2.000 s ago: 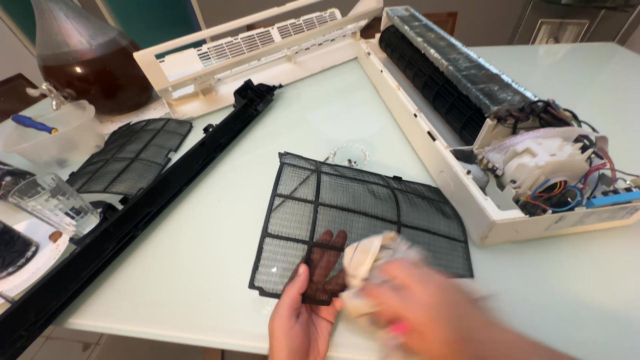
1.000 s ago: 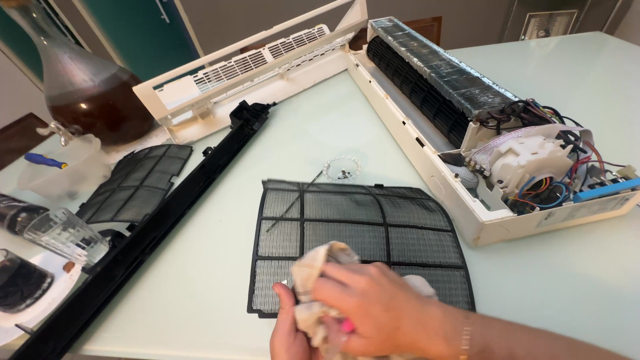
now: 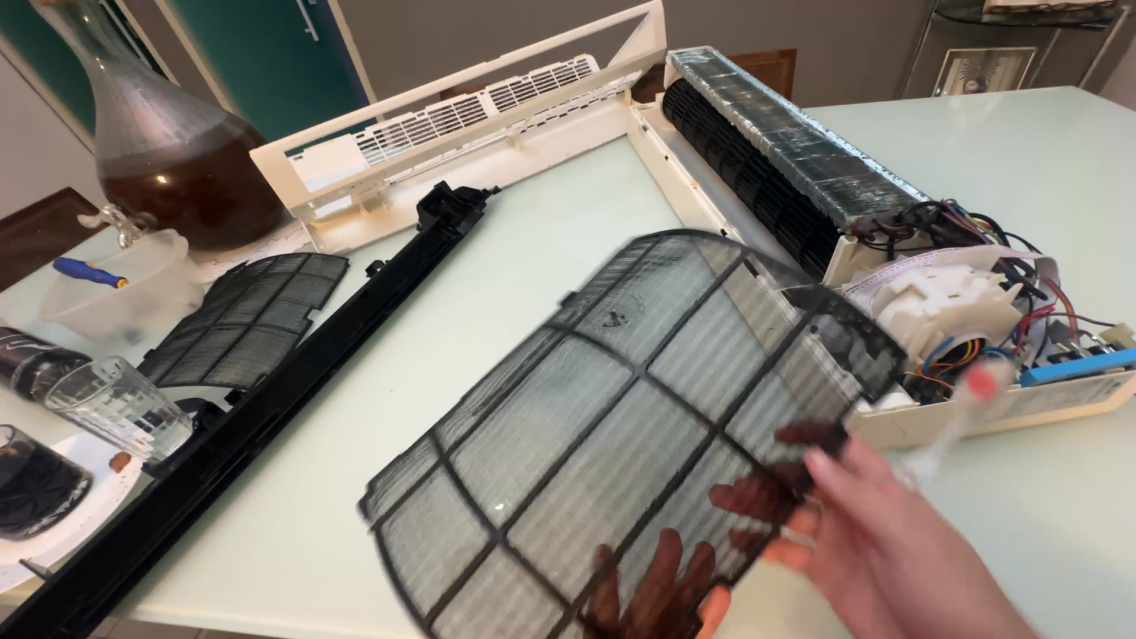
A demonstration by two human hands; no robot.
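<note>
A black-framed mesh air filter (image 3: 621,417) is lifted and tilted above the glass-topped table. My right hand (image 3: 887,524) grips its right edge, fingers behind the mesh, with a blurred clear item with a red end beside it. At the filter's lower edge, my left hand (image 3: 661,586) shows mostly through the mesh, its fingers behind the frame. Behind the filter, at the right, lies the open air conditioner unit (image 3: 958,426) with its black blower wheel (image 3: 754,169), metal-finned coil (image 3: 790,133) and wiring.
A long black plastic bar (image 3: 293,382) runs across the left. Beyond it lie a second mesh filter (image 3: 253,319), a plastic tub (image 3: 133,302) with a blue-handled screwdriver (image 3: 89,272), a drinking glass (image 3: 115,408) and a large glass jug (image 3: 177,169). The white front cover (image 3: 479,133) stands behind.
The filter, earlier flat on the table under a cloth in my right hand, is now raised and turned. The cloth is no longer visible, and my right hand has moved to the filter's right edge.
</note>
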